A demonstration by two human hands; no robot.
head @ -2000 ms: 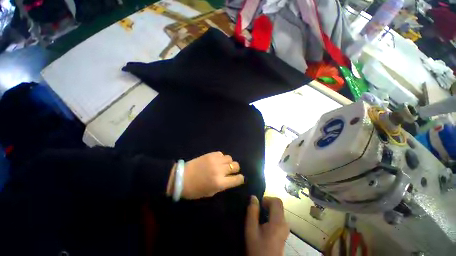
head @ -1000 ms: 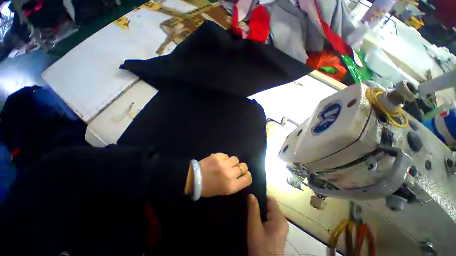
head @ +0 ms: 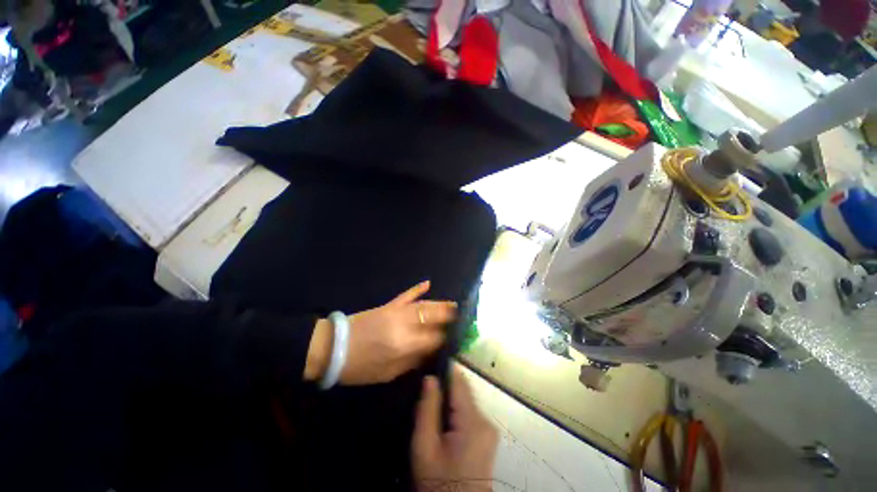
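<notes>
A large black cut panel (head: 346, 240) lies on the white machine table left of the sewing machine (head: 654, 259), its far part spread in angled corners. My left hand (head: 389, 336), with a pale bracelet and a ring, lies on the panel near its right edge. My right hand (head: 454, 432) pinches that edge between thumb and fingers, nearer to me. A bit of green strip (head: 469, 336) shows at the edge beside my left fingertips. The lit needle area (head: 553, 336) is right of the panel, not touching it.
Scissors with orange and yellow handles (head: 678, 447) lie on the machine bed. A heap of grey and red pieces (head: 538, 48) is at the far edge. A dark bundle (head: 72, 250) is at the left. A blue and white thread cone (head: 851, 219) stands behind the head.
Both hands have moved left with the panel's right edge, away from the needle area. The edge is now lifted or turned, and green shows there. The view has shifted slightly.
</notes>
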